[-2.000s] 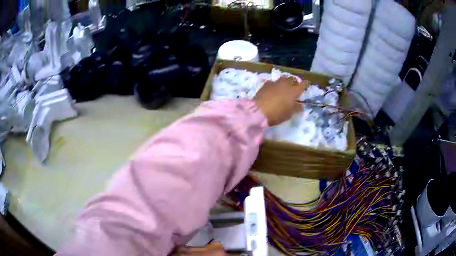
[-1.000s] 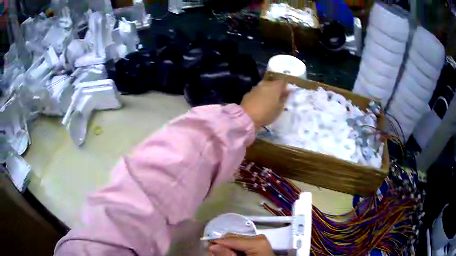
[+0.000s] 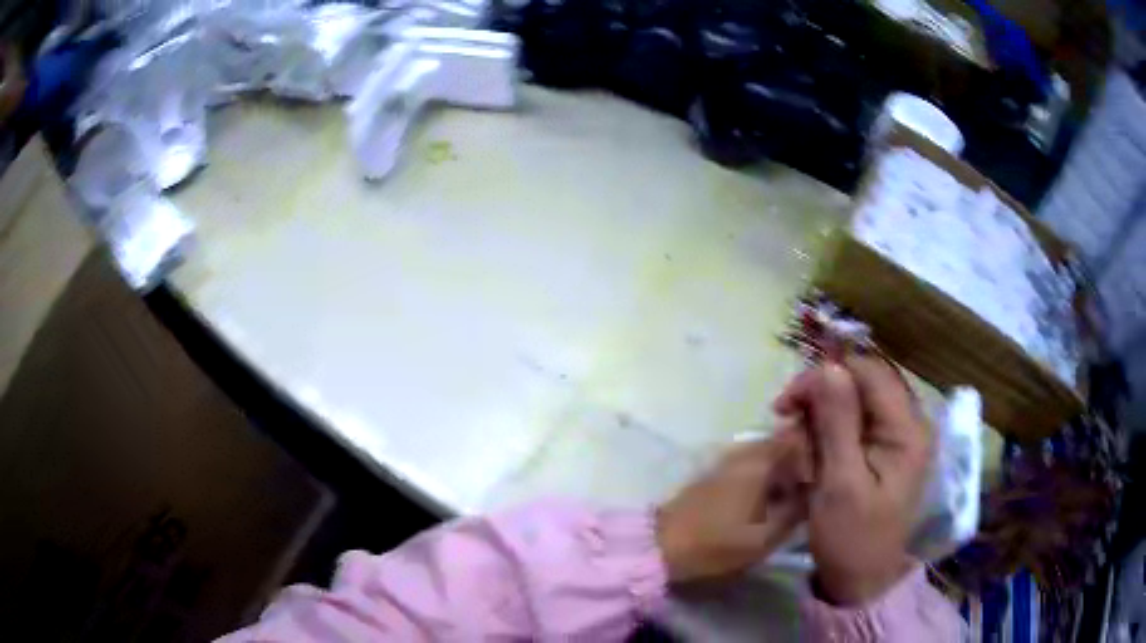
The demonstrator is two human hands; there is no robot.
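My left hand [image 3: 735, 513] and my right hand [image 3: 867, 484] meet at the lower right, fingers bent together and blurred. A white bracket [image 3: 963, 471] is at my right hand; its box plate shows to the right, and the hands hide most of the rest. My right hand holds it. Whether my left fingers hold a small part cannot be seen. Plugs of the wire harnesses [image 3: 823, 329] show just beyond the fingertips.
An open brown box [image 3: 961, 329] of small white parts stands at right, with a white cup [image 3: 924, 123] behind it. Black head shells [image 3: 767, 107] lie at the back. White brackets [image 3: 452, 69] are heaped at back left. A large carton [image 3: 151, 465] is at lower left.
My left hand has left the parts box and come back to my right hand at the bracket. The view has swung left and down, so the table and carton show more.
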